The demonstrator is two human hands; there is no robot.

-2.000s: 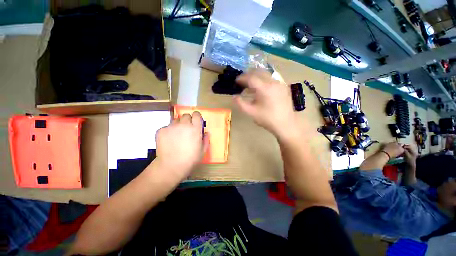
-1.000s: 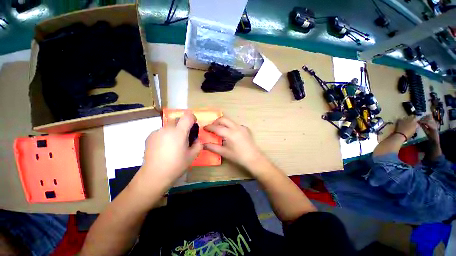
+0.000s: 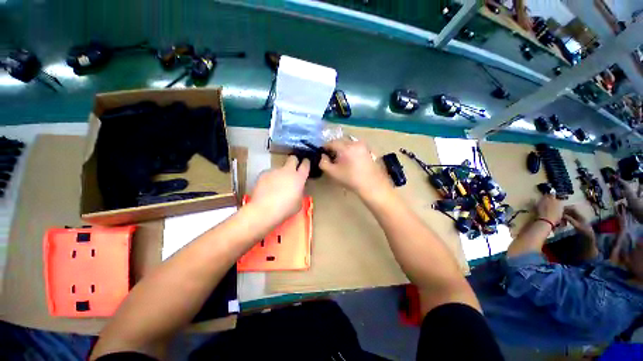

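Note:
My left hand and my right hand meet at a small pile of black units in front of the open white box. Fingers of both hands are closed on black pieces from opposite sides; the fingers hide much of the pile, so single pieces cannot be told apart. The nearer orange tray lies below, partly covered by my left forearm, and its visible part shows small dark slots and no unit.
A carton of black housings stands at left, another orange tray nearer me. The white box is behind my hands. A black unit and a wired motor pile lie right. Another person's hands are far right.
Both hands have moved away from the orange tray, up to the black pile. The black piece that my left hand held over the tray is no longer there. The view has shifted, showing more of the conveyor.

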